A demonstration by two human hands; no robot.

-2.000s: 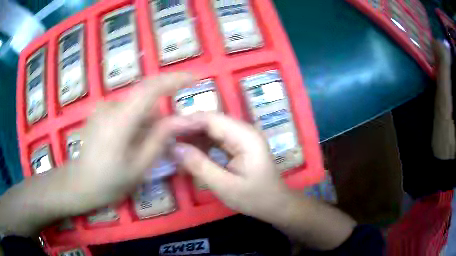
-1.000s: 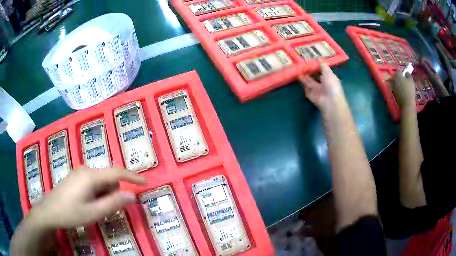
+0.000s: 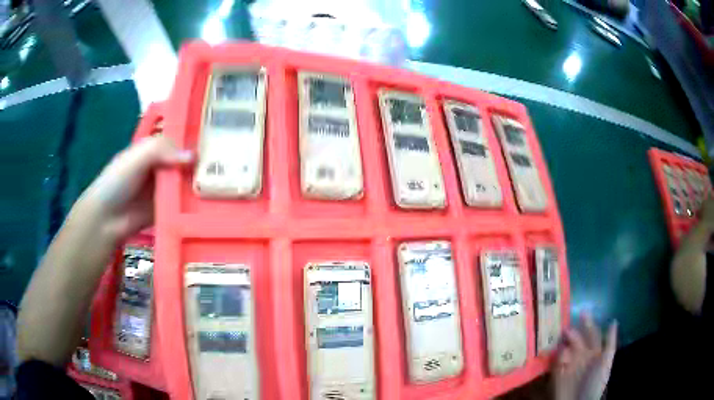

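A red phone tray (image 3: 282,223) spans the middle of the view, with two rows of gold phones, backs up. One lower-row phone (image 3: 340,336) shows a white label patch. My left hand (image 3: 129,183) grips the tray's left edge, fingertips on the rim. My right hand (image 3: 583,359) is blurred and cut off by the bottom edge, fingers apart beside the tray's lower right corner. Whether it touches the tray is unclear. The bottom of the tray is cut off.
Another red tray with phones (image 3: 135,301) lies partly under the main tray at the left. A blurred white label roll (image 3: 325,35) stands behind it. A pale line (image 3: 626,121) crosses the green bench. At the far right are another tray (image 3: 672,191) and another person's arm (image 3: 693,266).
A different tray now lies over the earlier one, which shows only at the left. My left hand has taken hold of its left edge. My right hand is lower, at the lower right corner.
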